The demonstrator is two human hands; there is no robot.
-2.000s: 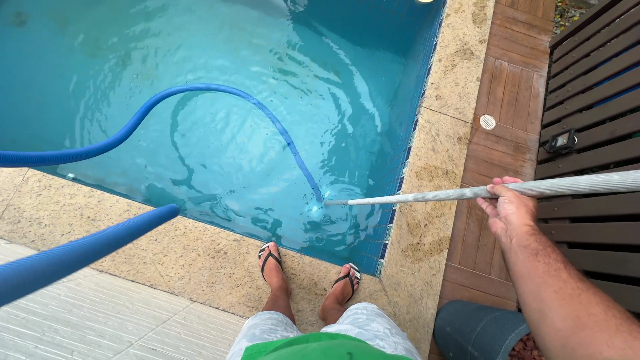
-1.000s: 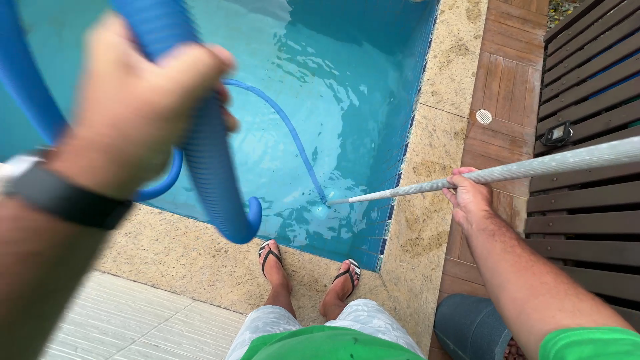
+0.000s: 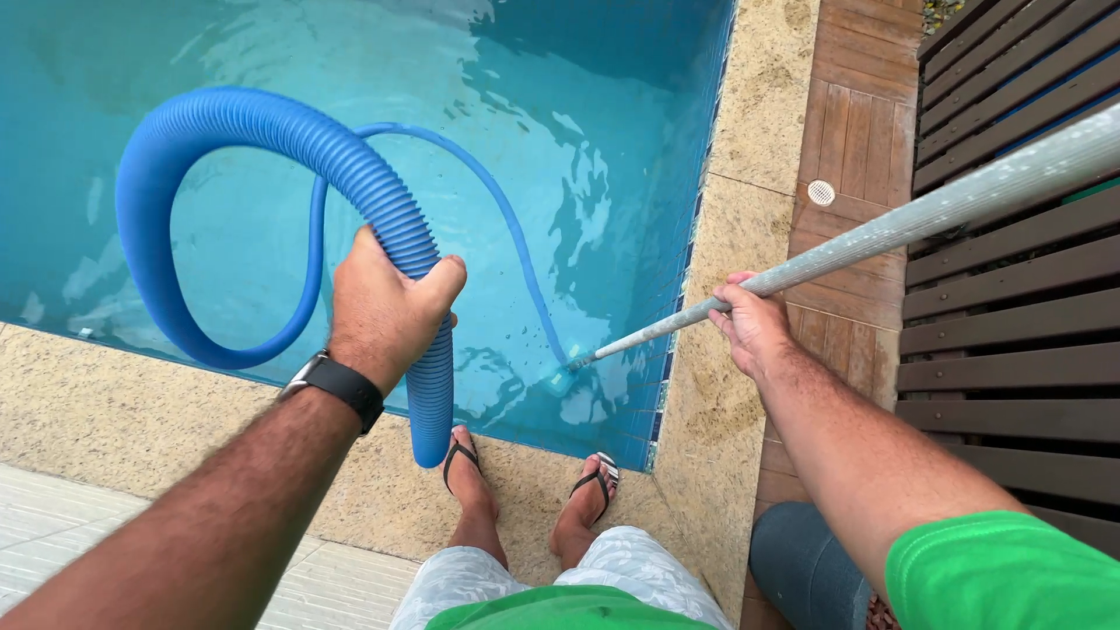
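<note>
My left hand [image 3: 394, 302], with a dark watch band at the wrist, grips a ribbed blue pool vacuum hose [image 3: 236, 114] near its end. The hose loops over the pool water, and a thinner-looking stretch runs down to a pool vacuum head [image 3: 560, 378] under the water near the corner. My right hand [image 3: 748, 319] holds a grey telescopic pole [image 3: 840, 255], which slants from the upper right down to that vacuum head. The hose's end hangs just beyond my feet, its opening out of sight.
My feet in flip-flops stand on the stone coping [image 3: 219, 437] at the pool [image 3: 420, 52] corner. On the right are wooden decking [image 3: 862, 140] with a round drain cover [image 3: 821, 192], a dark slatted fence [image 3: 1006, 350] and a dark planter [image 3: 805, 560].
My left hand, out of view two seconds ago, has come in and now holds the hose in a raised loop. The pole's upper part has swung toward the top of the view.
</note>
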